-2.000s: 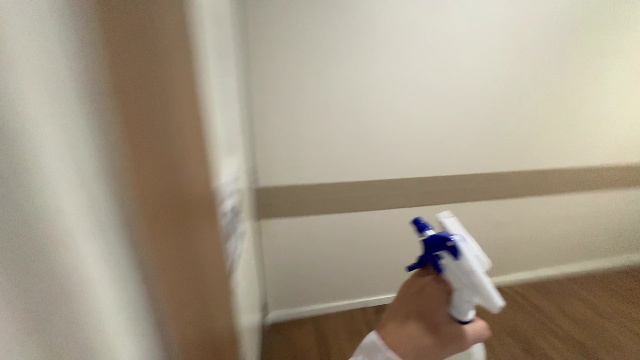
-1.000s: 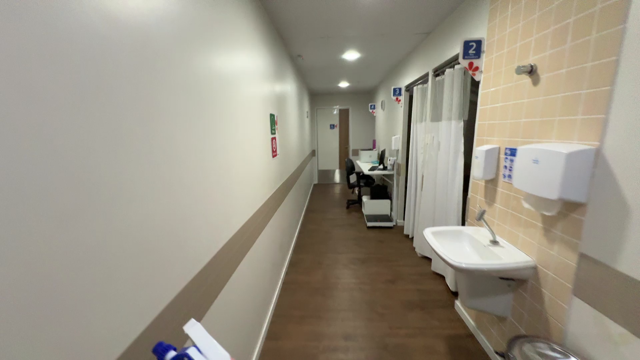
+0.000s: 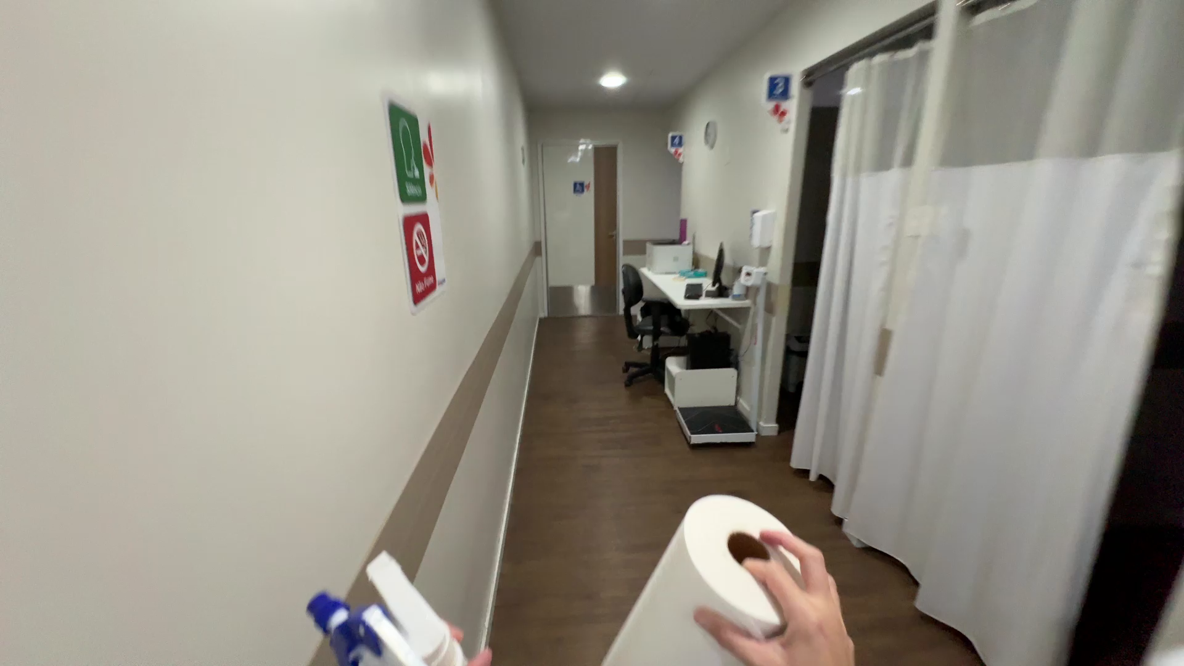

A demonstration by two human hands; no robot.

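Note:
At the bottom left, a spray bottle with a blue and white trigger head (image 3: pixel 384 624) is held in my left hand (image 3: pixel 470 651), of which only a bit of the fingers shows at the frame's lower edge. The bottle's body is out of view. My right hand (image 3: pixel 800 606) grips a large roll of white paper (image 3: pixel 666 592) by its upper end, with fingertips at the rim of the brown cardboard core. The roll is tilted, and its lower end is cut off by the frame.
A corridor with a wooden floor (image 3: pixel 592 462) runs ahead to a door (image 3: pixel 569 222). White curtains (image 3: pixel 1017 370) hang on the right. Farther along the right side stand a platform scale (image 3: pixel 716 424), a black office chair (image 3: pixel 634 296) and a white desk (image 3: pixel 684 291). Signs (image 3: pixel 416 203) hang on the left wall.
The view has moved forward along the corridor, past the sink seen one second ago. The paper roll and my right hand have come into view.

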